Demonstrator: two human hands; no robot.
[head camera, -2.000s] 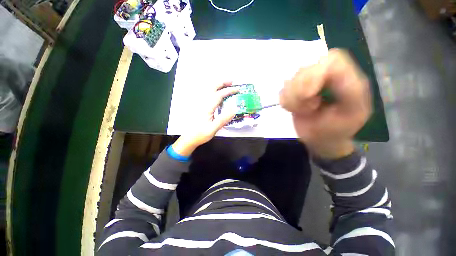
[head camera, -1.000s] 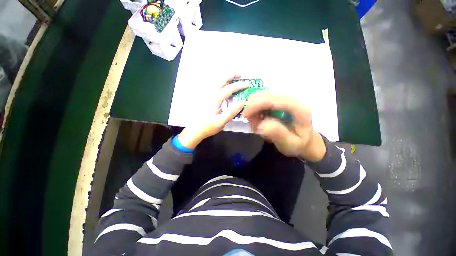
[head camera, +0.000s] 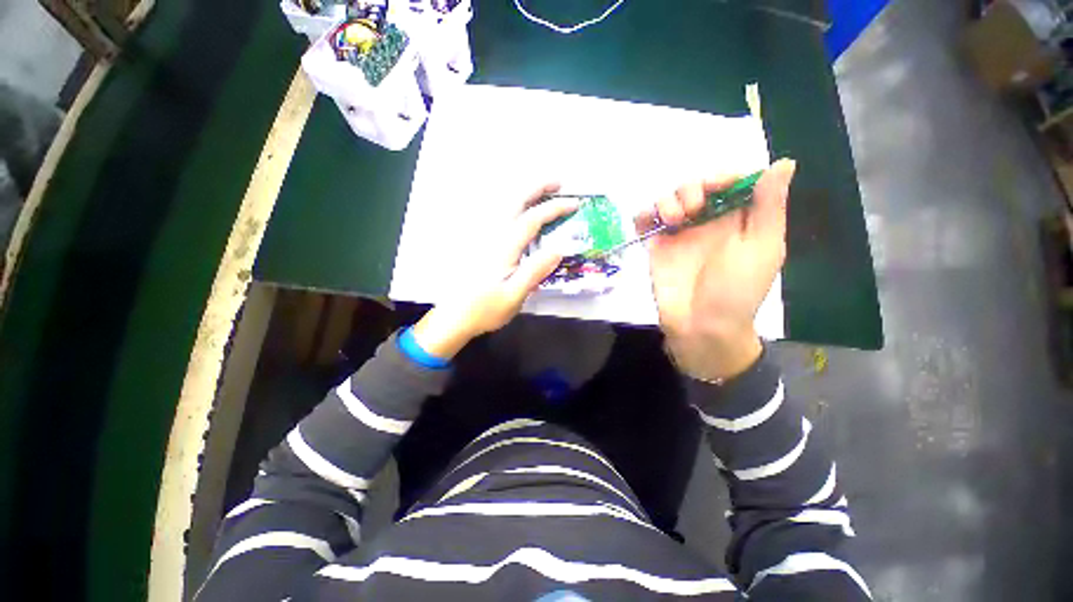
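A white housing (head camera: 573, 286) with a green circuit board (head camera: 604, 223) in it lies on the white sheet (head camera: 471, 147). Dark and reddish wires show at the board's near edge. My left hand (head camera: 518, 268) grips the housing from its left side, fingers over the board's left edge. My right hand (head camera: 715, 261) is to the right of it, palm turned up, and holds a screwdriver (head camera: 735, 198) by its green handle between thumb and fingers. The thin shaft points left and its tip is at the board's lower right edge. Whether the tip touches a screw cannot be told.
Several part-assembled white housings (head camera: 374, 104) with boards and coloured wires stand at the upper left. A white cable (head camera: 570, 26) loops at the bench's far side. A green conveyor with a pale edge rail (head camera: 231, 276) runs along the left. Yellowish tape (head camera: 754, 100) is at the sheet's upper right.
My right hand has moved off the board to the right and opened from a fist into an upturned palm, exposing the screwdriver. My left hand keeps its hold on the housing.
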